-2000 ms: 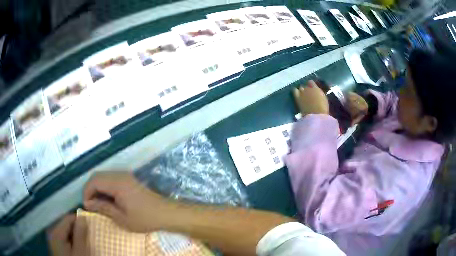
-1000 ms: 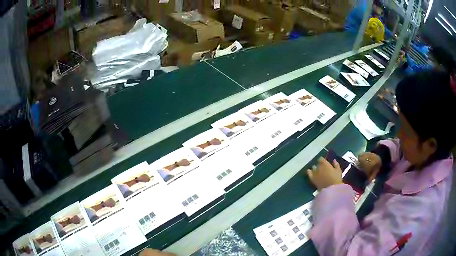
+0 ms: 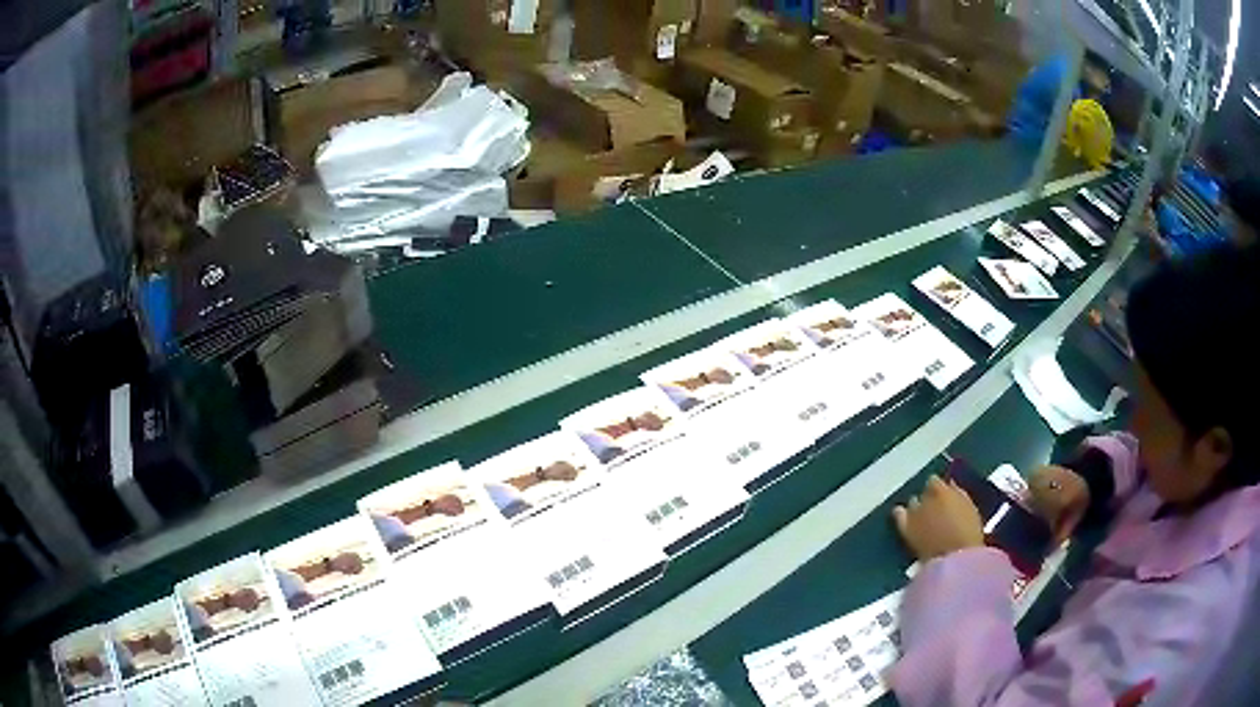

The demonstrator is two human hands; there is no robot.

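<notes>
Several white product boxes point(image 3: 608, 500) lie side by side in a slanting row on the green conveyor belt. Each has a hand or wrist photo at its far end and small dark square marks toward the near end. The boxes at the lower left are cut off by the bottom edge. A crinkled clear plastic bag point(image 3: 666, 685) shows at the bottom edge. Neither of my hands can be made out in the picture.
A pale side rail point(image 3: 719, 575) parts belt and bench. At right, a person in pink point(image 3: 967, 622) handles a dark red item point(image 3: 1006, 514) beside a marked label sheet point(image 3: 826, 655). Dark boxes point(image 3: 256, 297), white bags point(image 3: 415, 159) and cartons point(image 3: 746, 104) stand beyond.
The view has tilted up, showing the boxes lower and the stacks behind. My hands and the dotted sheet, visible two seconds ago, have dropped out of view.
</notes>
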